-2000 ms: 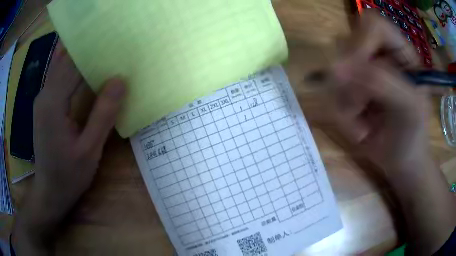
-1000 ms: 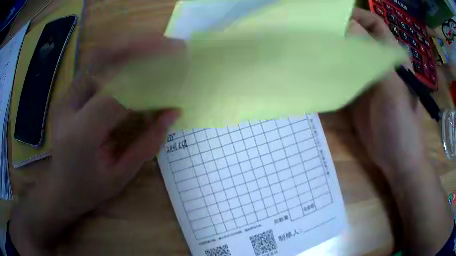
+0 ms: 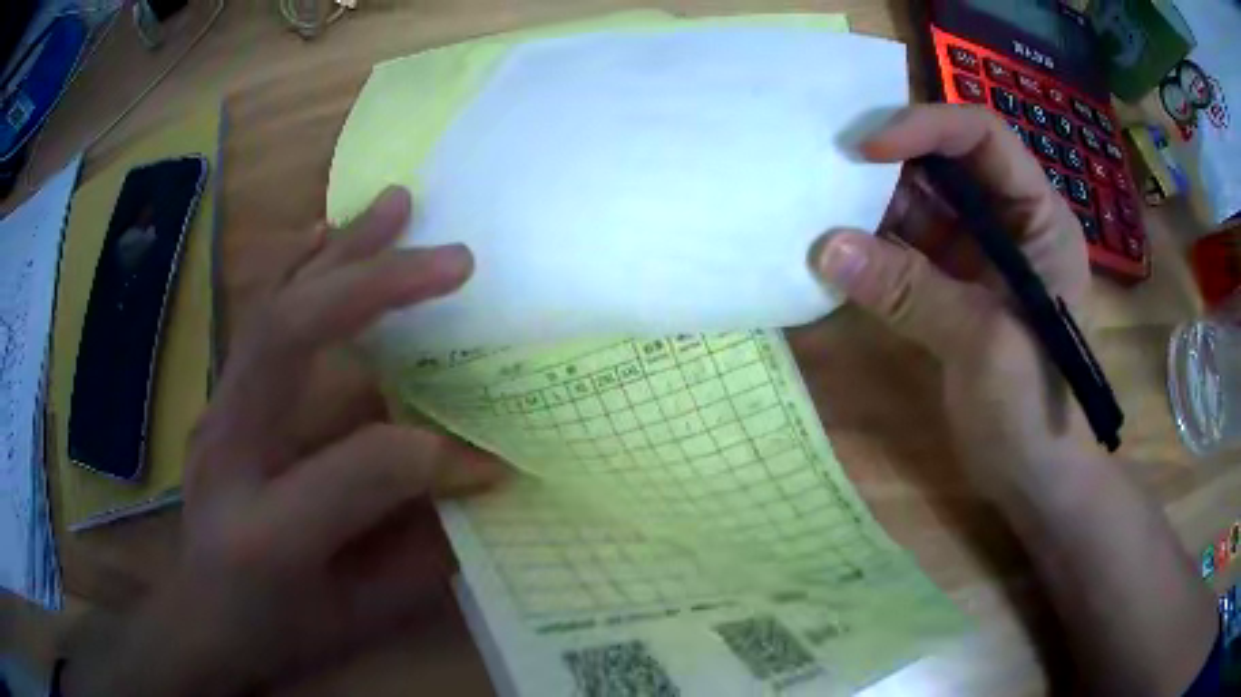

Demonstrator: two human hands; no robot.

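The slip pad's yellow copy sheet [image 3: 667, 449], with a printed grid and two QR codes, lies slightly buckled over the white pad [image 3: 493, 640]. A white sheet [image 3: 653, 177] is raised and folded back above it, with yellow-green paper [image 3: 388, 130] behind. My left hand [image 3: 313, 409] is at the left edge, fingertips against the white sheet and the lower digit at the yellow copy's lifted edge. My right hand [image 3: 953, 259] holds the white sheet's right edge between thumb and finger. The black pen [image 3: 1028, 306] is tucked in the same hand, slanting down right.
A black smartphone [image 3: 136, 320] lies on a mustard-yellow book [image 3: 197, 409] at left, beside handwritten papers [image 3: 30, 409]. A red calculator [image 3: 1041, 130] is at upper right, with a glass jar [image 3: 1204, 388] below it. Cables [image 3: 316, 14] lie at the top left.
The yellow-green paper has gone from over the pad to behind the raised white sheet. A yellow gridded copy now covers the white gridded page. The pen has turned steeper in my right hand.
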